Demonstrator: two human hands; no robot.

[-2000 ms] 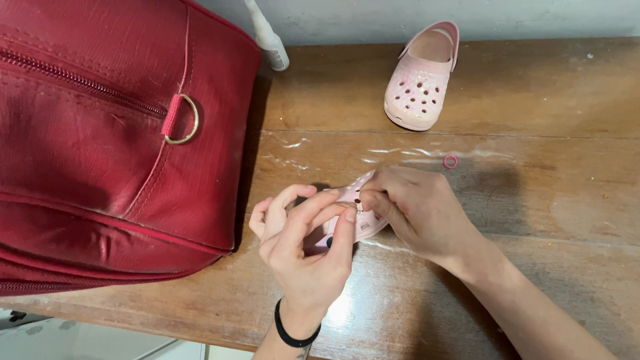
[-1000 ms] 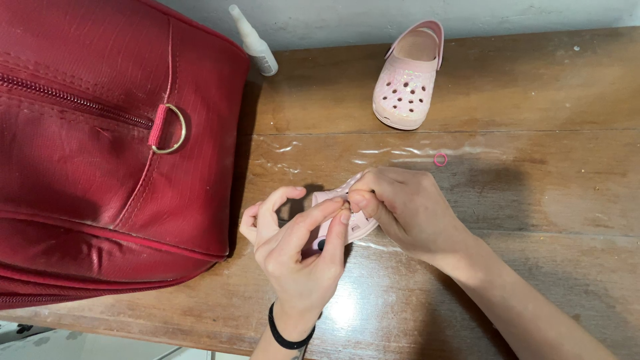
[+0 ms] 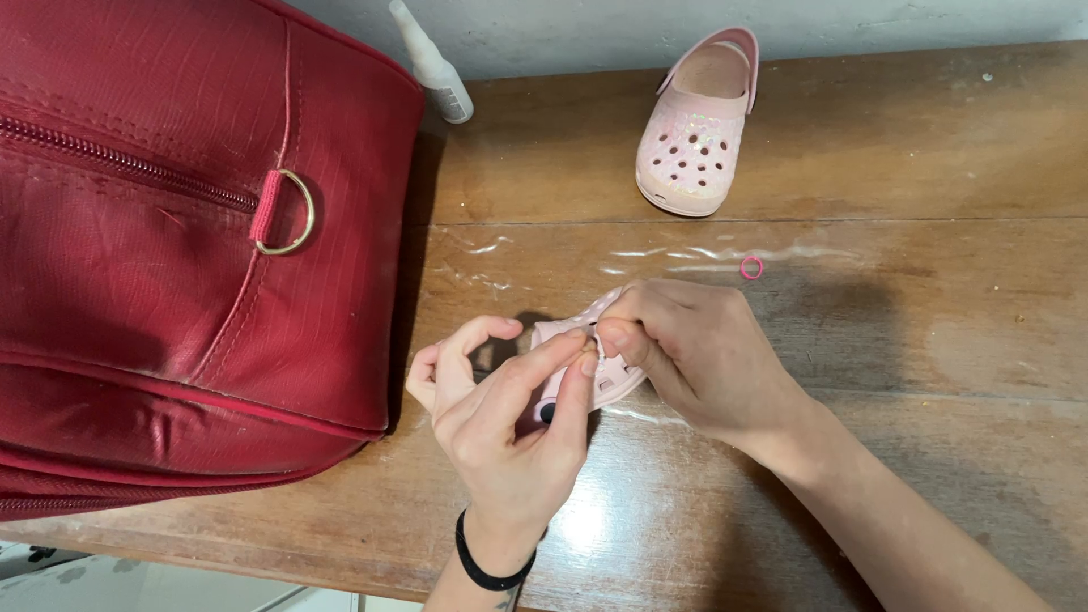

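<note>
A small pink clog (image 3: pixel 615 391) lies on the wooden table, partly hidden under both hands. My left hand (image 3: pixel 514 408), with a black band at the wrist, pinches something tiny between thumb and index finger just above the clog; what it is cannot be made out. Its other fingers are spread. My right hand (image 3: pixel 697 357) has thumb and index finger pressed together beside the left fingertips, over the clog's holes; anything between them is hidden. A dark round button shows on the clog near my left thumb. The matching pink clog (image 3: pixel 693 149) rests upright farther back, its strap toward the wall.
A large red bag (image 3: pixel 340 340) with a zipper and metal D-ring fills the left side. A white nozzle bottle (image 3: pixel 446 89) stands behind it by the wall. A small pink ring (image 3: pixel 751 268) lies on the wooden table (image 3: pixel 935 306), right of centre. The table's front edge runs along the bottom.
Both hands have stayed at the near clog, with only small finger movements. The other clog, the bottle and the pink ring have not plainly moved. The view has shifted slightly.
</note>
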